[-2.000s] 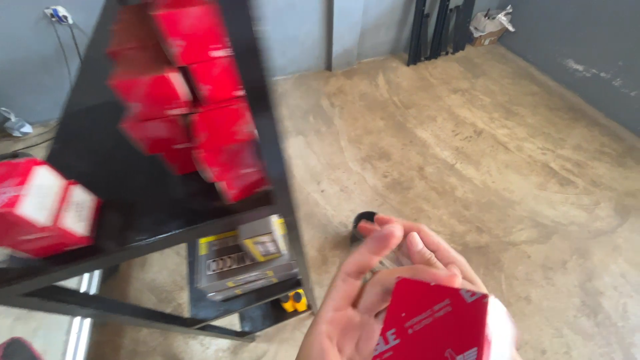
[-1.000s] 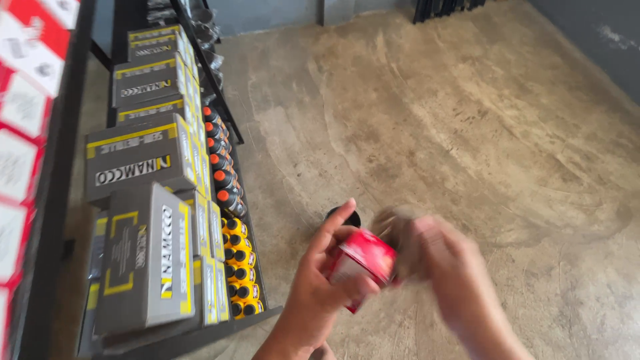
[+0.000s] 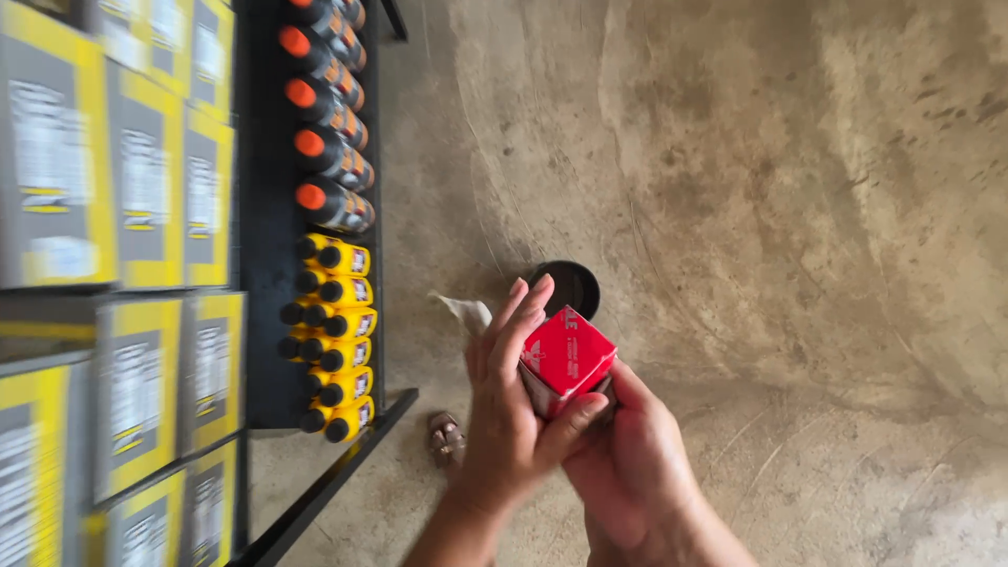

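A small red cardboard box (image 3: 568,352) with printing on it is held between both hands, low in the middle of the head view. My left hand (image 3: 512,394) grips its left side, thumb across the near edge and fingers stretched up past it. Against the right and lower side rests my right hand (image 3: 638,449), its palm turned up and some fingers hidden beneath the box. A pale cloth or piece of paper (image 3: 466,312) shows just beyond the left fingers; whether it is held cannot be told. Beyond the box, a round black container (image 3: 579,285) stands on the floor, partly covered by hand and box.
At the left, a black metal shelf (image 3: 268,236) bears stacked grey-and-yellow boxes (image 3: 146,181), dark bottles with orange caps (image 3: 331,150) and yellow bottles with black caps (image 3: 346,323). Its black leg (image 3: 339,472) slants across the lower left. A sandalled foot (image 3: 446,437) is on the concrete floor (image 3: 756,236).
The view has swung down toward the floor and lower shelf. My right hand, blurred and off to the box's right one second ago, now supports the box beside my left hand.
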